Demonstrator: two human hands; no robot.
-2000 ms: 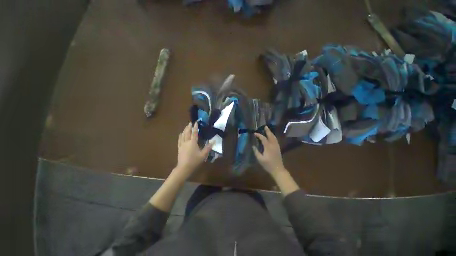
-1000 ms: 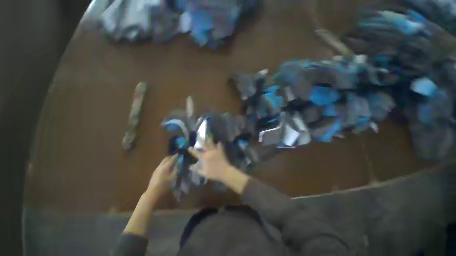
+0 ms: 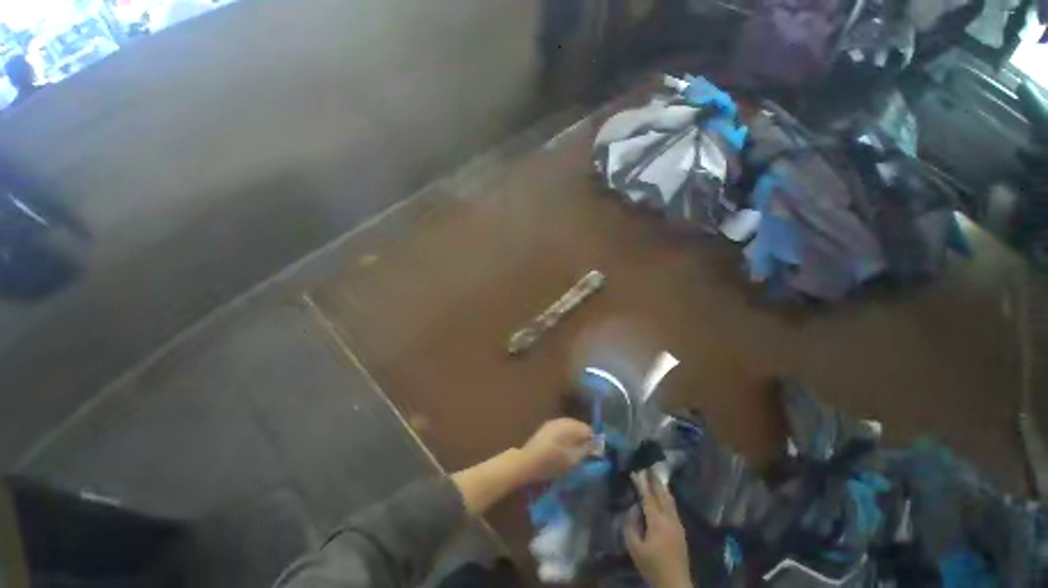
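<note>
A small bundle of grey, blue and white cut pieces (image 3: pixel 567 517) lies at the table's near side, with a dark band (image 3: pixel 649 455) at its middle. My left hand (image 3: pixel 559 448) is at its left side, fingers curled on a blue and white edge. My right hand (image 3: pixel 657 523) lies over the bundle just below the dark band, fingers close together and pointing up; whether it grips cloth is unclear. Grey pieces (image 3: pixel 724 482) lie against it on the right. A curved white edge and a pale strip (image 3: pixel 661 374) stick out at the top.
The brown table (image 3: pixel 460 333) bears a short mottled stick (image 3: pixel 556 312) beyond my hands. Larger grouped bundles (image 3: pixel 896 505) lie at the lower right. Big grey, white and blue heaps (image 3: pixel 804 218) lie at the far side. A tan partition (image 3: pixel 345 149) runs along the left.
The view has swung left, bringing the partition and far heaps into view. My right hand has moved from the bundle's right part to near the left band. My left hand stays at the left side.
</note>
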